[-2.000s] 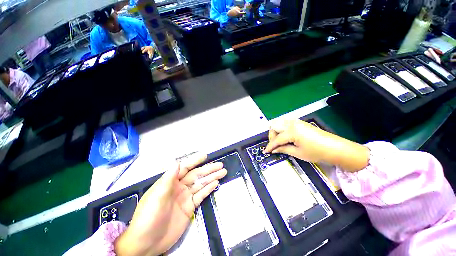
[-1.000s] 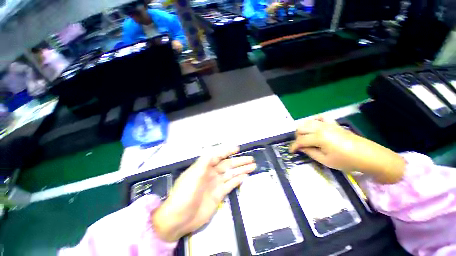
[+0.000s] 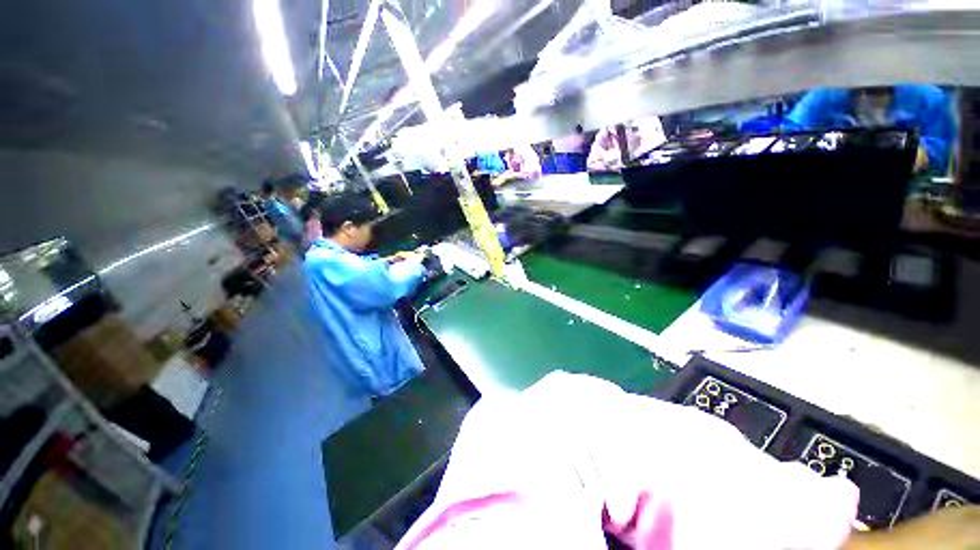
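The black foam tray (image 3: 792, 434) lies at the lower right with phone housings in its slots. One housing (image 3: 752, 419) shows its black camera end with several pale-ringed openings. A second housing (image 3: 876, 481) beside it is partly covered by my left sleeve. The pink-white sleeve is overexposed and fills the lower middle. Only a sliver of my left hand or wrist (image 3: 937, 535) shows past the cuff, cut off by the bottom right edge; its fingers are hidden. My right hand is out of the picture.
A blue bin (image 3: 755, 303) with a clear bag stands on the white sheet (image 3: 860, 371). A person in blue (image 3: 360, 306) stands by the green bench (image 3: 537, 338) on the left. Stacked black trays (image 3: 790, 193) and another blue-clad person are behind.
The view has swung left, so the tray and bin now lie far to the right. My right hand has left the picture, and my left is mostly cut off.
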